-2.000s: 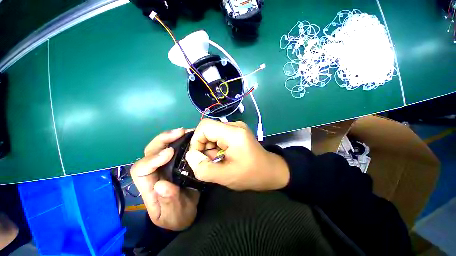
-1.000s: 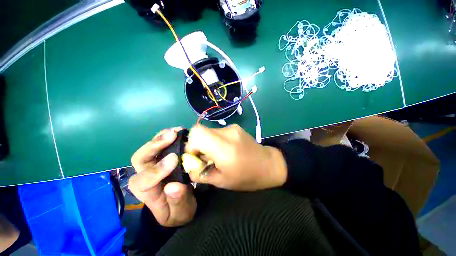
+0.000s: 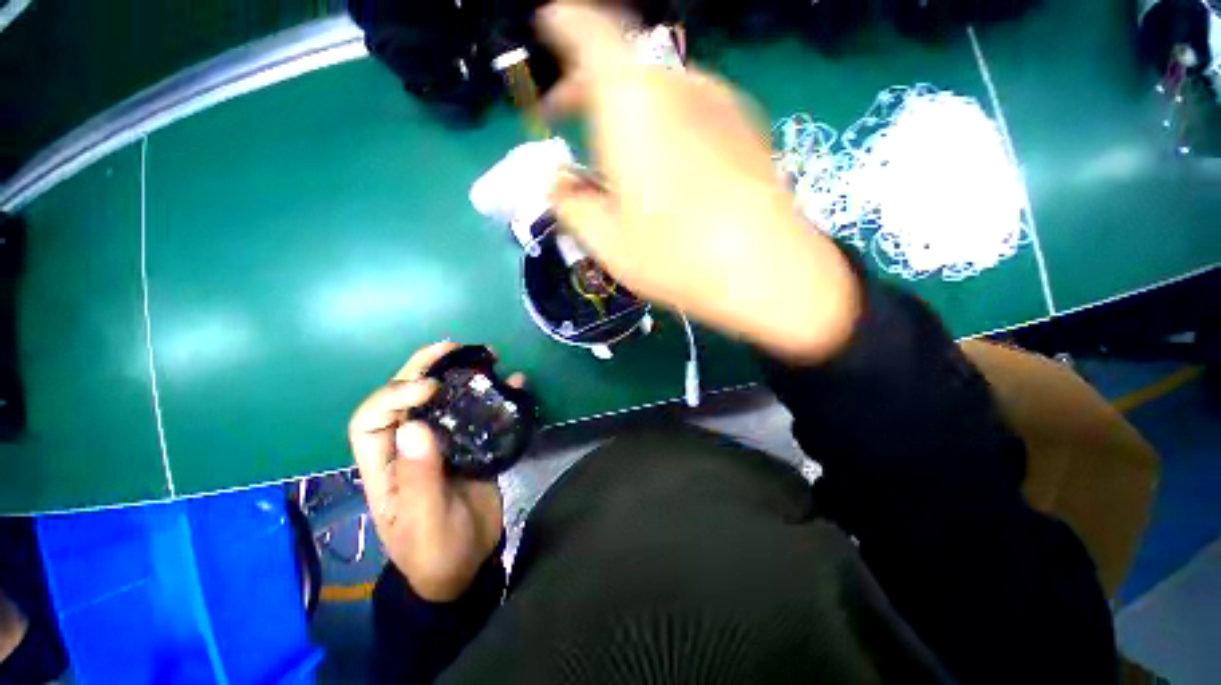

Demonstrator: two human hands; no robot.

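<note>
My left hand (image 3: pixel 426 495) holds a round black front camera module (image 3: pixel 479 412) near the bench's front edge, with its circuit board side showing. My right hand (image 3: pixel 696 181) is blurred and raised over the bench toward the back; whether it holds anything cannot be told. Under and beside it lies the camera housing (image 3: pixel 562 301), its black open end facing up with wire leads inside. Its white bracket (image 3: pixel 520 185) points back. The tail cable (image 3: pixel 691 368) reaches the bench edge. My right hand hides part of the housing and its leads.
A tangled pile of white thin loops (image 3: pixel 944 185) lies on the green bench (image 3: pixel 321 268) at the right. Black modules (image 3: pixel 429 54) stand along the back. A blue bin (image 3: pixel 161 589) is below the bench at left, a cardboard box (image 3: pixel 1071 448) at lower right.
My right hand has left the module and moved up and back over the housing. My left hand still holds the module, now turned so that its inside shows. The view has shifted slightly.
</note>
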